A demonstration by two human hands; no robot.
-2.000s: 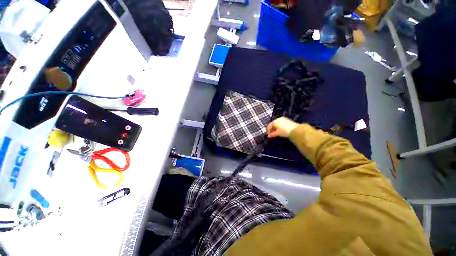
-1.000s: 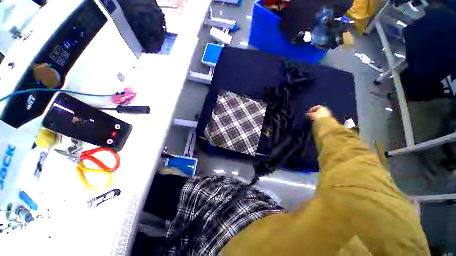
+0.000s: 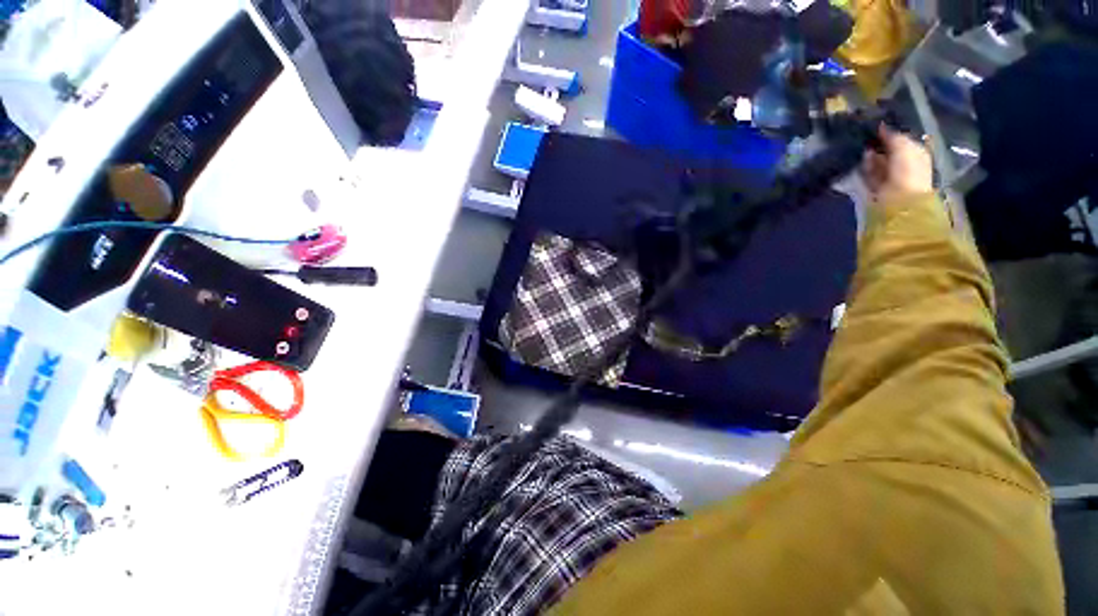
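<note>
My right hand (image 3: 901, 166) is closed on the black strip (image 3: 747, 223) and holds a tangle of it raised above the far right part of the dark side surface (image 3: 578, 169). The strip runs from the hand down across the plaid panels (image 3: 572, 301) and over the plaid cloth (image 3: 578, 511) near my lap. It is blurred in places. The plaid panels lie on the left part of the side surface, partly covered by the strip. My left hand is not in view.
On the white sewing table (image 3: 373, 229) lie a smartphone (image 3: 229, 301), red and yellow scissors (image 3: 259, 397), snips (image 3: 265, 481), a black stick (image 3: 337, 276) and a pink item (image 3: 318, 244). A blue bin (image 3: 674, 114) stands behind the side surface. Metal frames stand at right.
My right hand has moved up and to the right, from low over the side surface to its far right edge. The black strip is lifted and stretched out with it.
</note>
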